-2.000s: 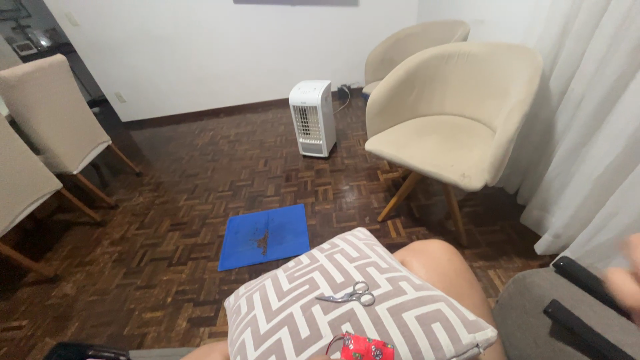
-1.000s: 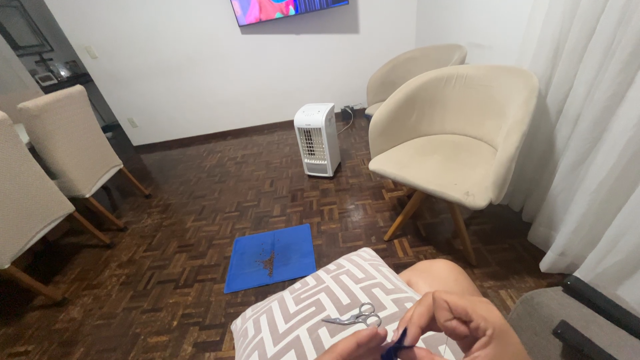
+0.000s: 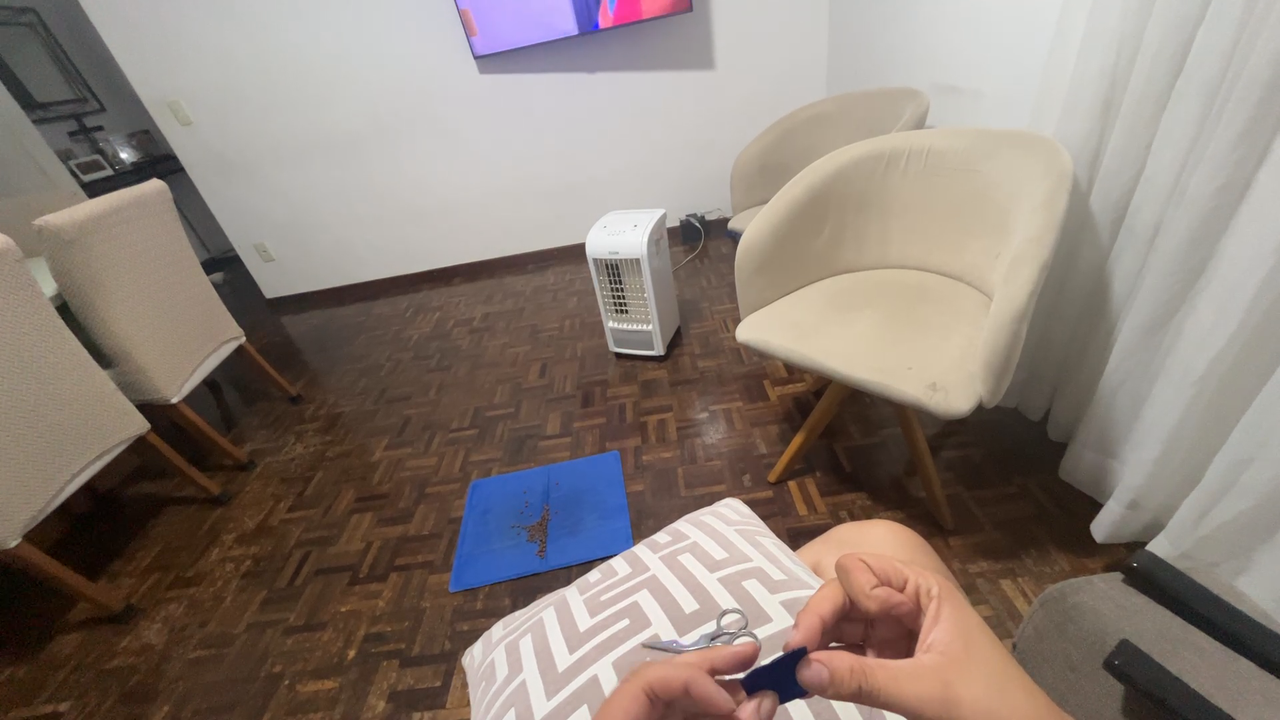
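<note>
Between the fingertips of my left hand [image 3: 690, 688] and my right hand [image 3: 880, 635] is a small dark blue piece [image 3: 777, 676], perhaps fabric; both hands pinch it. They are over a patterned cushion [image 3: 600, 625] in grey-beige and white, which rests on my lap. Small metal scissors [image 3: 708, 637] lie on the cushion just beyond my left fingers, their loops toward the right. The red patterned item seen earlier is not visible.
On the parquet floor lies a blue mat [image 3: 590, 510] with small brown bits on it. A white air cooler [image 3: 630, 285] stands near the wall. Beige armchairs [image 3: 880, 320] are at the right, covered dining chairs [image 3: 130, 290] at the left. A grey seat with black bars [image 3: 1190, 620] is beside me.
Two seconds ago my right hand was at the right edge and a red patterned item lay on the cushion. Both hands are now together over the cushion with the dark blue piece. The view has tilted up.
</note>
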